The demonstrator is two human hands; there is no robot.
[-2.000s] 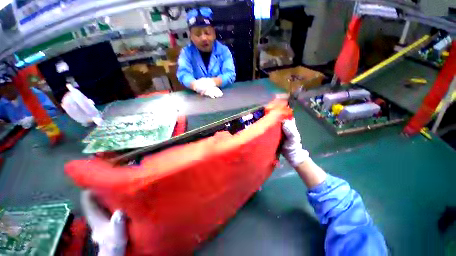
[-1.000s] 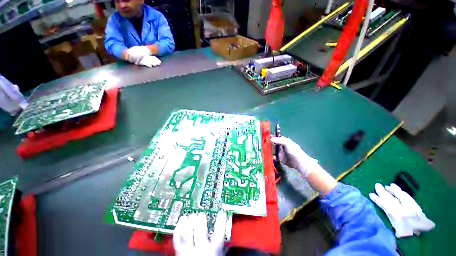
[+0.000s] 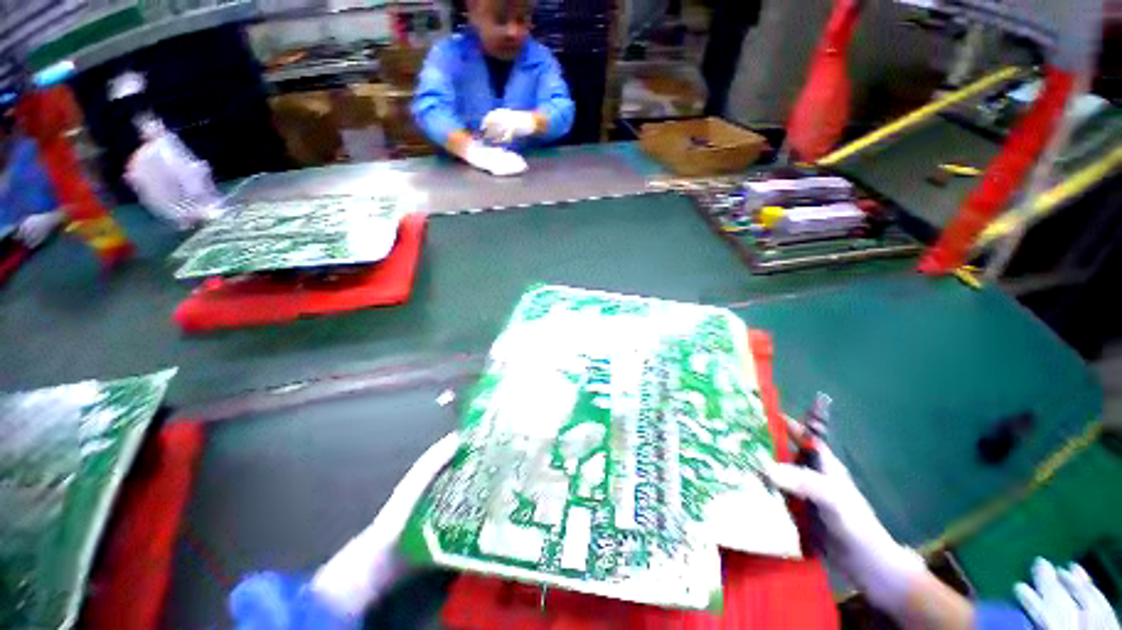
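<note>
A large green circuit board (image 3: 603,455), solder side up, lies slightly askew on a red pad (image 3: 775,591) in front of me. My left hand (image 3: 400,517), in a white glove, holds the board's left edge; its fingertips are partly hidden by the board. My right hand (image 3: 849,511), also gloved, is at the board's right edge with dark cutters (image 3: 816,431) held in it, their tips pointing up and away. The fingers of my right hand touch the board's edge. Whether the cutter jaws are open cannot be told.
Other boards on red pads lie at the near left (image 3: 62,492) and far left (image 3: 295,234). A framed component board (image 3: 806,222) and cardboard box (image 3: 701,145) are at the far right. A small black object (image 3: 1006,437) and white gloves (image 3: 1068,601) lie right. A person in blue sits opposite.
The view has swung left. My left hand has moved from the board's near edge to its left edge. My right hand now touches the board's right edge, cutters still held.
</note>
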